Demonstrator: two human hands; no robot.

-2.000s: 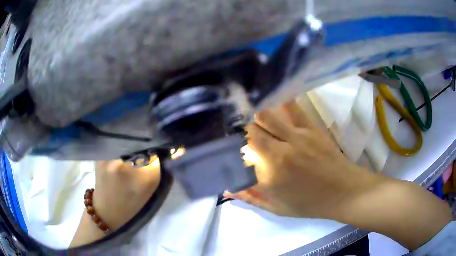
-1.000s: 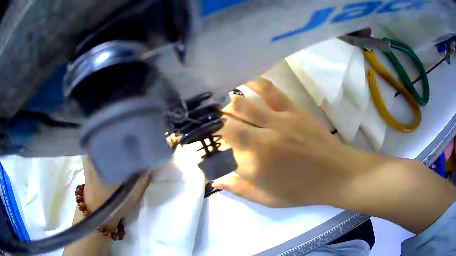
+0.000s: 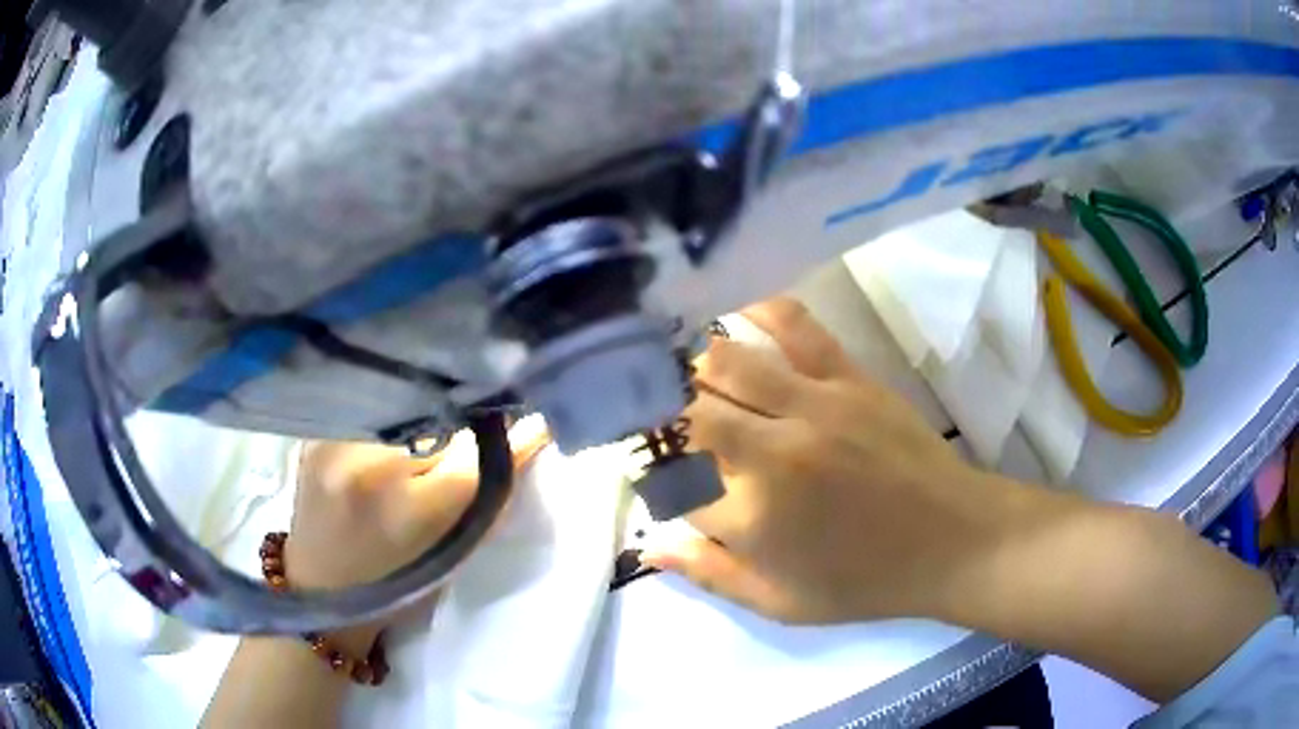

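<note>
White cloth (image 3: 520, 612) lies on the machine table under the sewing machine head (image 3: 428, 128), running down toward the front edge. My left hand (image 3: 378, 491), with a beaded bracelet at the wrist, rests on the cloth left of the needle area, its fingertips partly behind the machine head. My right hand (image 3: 841, 470) is spread right of the needle area, its fingertips beside the bright lamp light and partly behind the tension assembly (image 3: 591, 342). The needle and presser foot are hidden. Whether the fingers grip the cloth cannot be seen.
Pointed cream fabric pieces (image 3: 955, 306) lie right of my right hand. Scissors with one yellow (image 3: 1108, 373) and one green loop (image 3: 1157, 271) lie beside them. A ruler strip (image 3: 940, 679) follows the table's front edge. A curved metal guard (image 3: 128, 527) stands at left.
The camera view has shifted back and forth, so the machine head sits differently and its curved guard shows more fully. Both hands stay at nearly the same places on the cloth.
</note>
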